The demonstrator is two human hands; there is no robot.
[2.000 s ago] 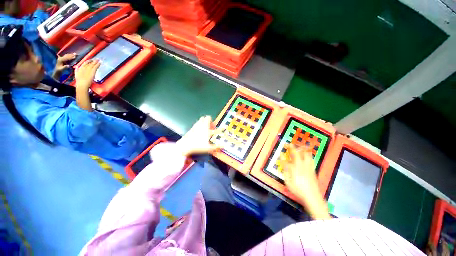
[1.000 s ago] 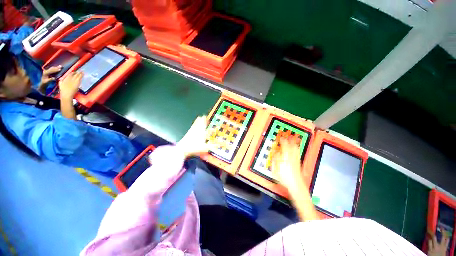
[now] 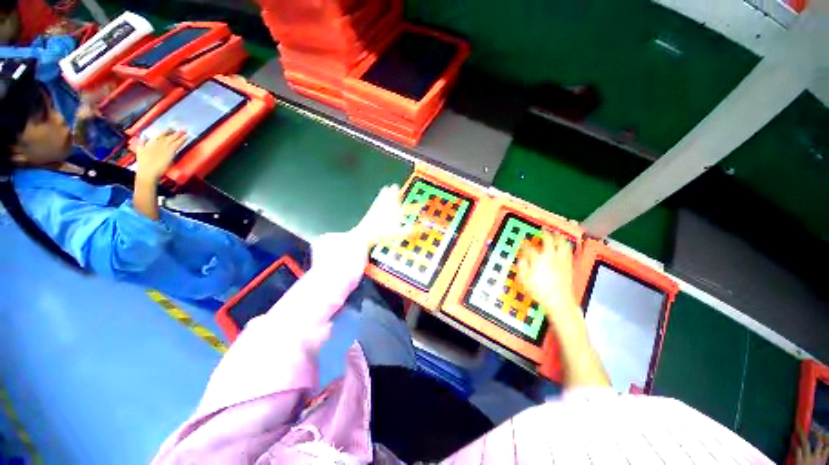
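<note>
Two tablets in orange foam trays lie side by side in front of me, both showing a touch test grid with green, orange, yellow and white squares. My left hand (image 3: 389, 218) lies with fingers spread on the left edge and upper part of the left tablet (image 3: 420, 247). My right hand (image 3: 547, 268) is over the upper right part of the middle tablet (image 3: 502, 281), fingers spread and a little blurred. Neither hand grips anything. A third tablet (image 3: 624, 318) with a grey screen lies at the right, partly hidden by my right forearm.
Stacked foam trays (image 3: 341, 54) stand behind the line, with a dark tablet (image 3: 409, 62) on top. A person in blue (image 3: 118, 218) works at a tablet (image 3: 195, 116) on the left. A pale post (image 3: 691, 145) rises behind the right trays. Another hand (image 3: 809, 450) shows at lower right.
My right hand has moved up and right on the middle tablet, and more orange squares show along its lower right. My left hand has moved slightly up the left tablet. The camera view has shifted.
</note>
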